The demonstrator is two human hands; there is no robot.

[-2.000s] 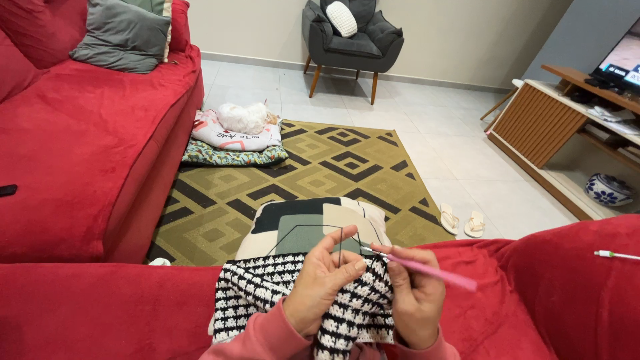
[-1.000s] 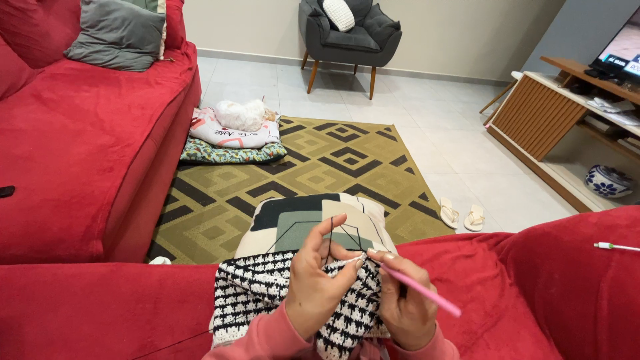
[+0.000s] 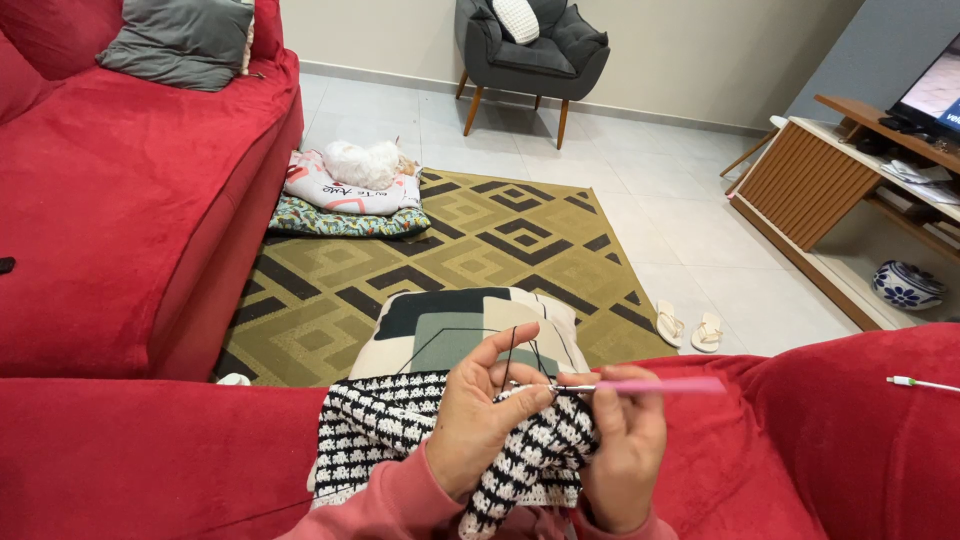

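Note:
A black and white crocheted piece lies over my lap. My left hand pinches its top edge between thumb and fingers, the index finger raised with black yarn looped over it. In my right hand is a crochet hook with a pink handle, held nearly level; its metal tip meets the edge of the piece beside my left thumb. A patterned cushion in green, cream and black lies just beyond the piece, with a strand of black yarn across it.
Red-covered sofa parts surround my lap. Ahead is a patterned rug, with a white furry animal on folded bedding. Flip-flops lie right, near a wooden TV stand. A grey armchair stands behind. A white cable rests on the sofa.
The pink handle has swung from slanting down to the right to nearly level. My left hand still holds the crocheted edge.

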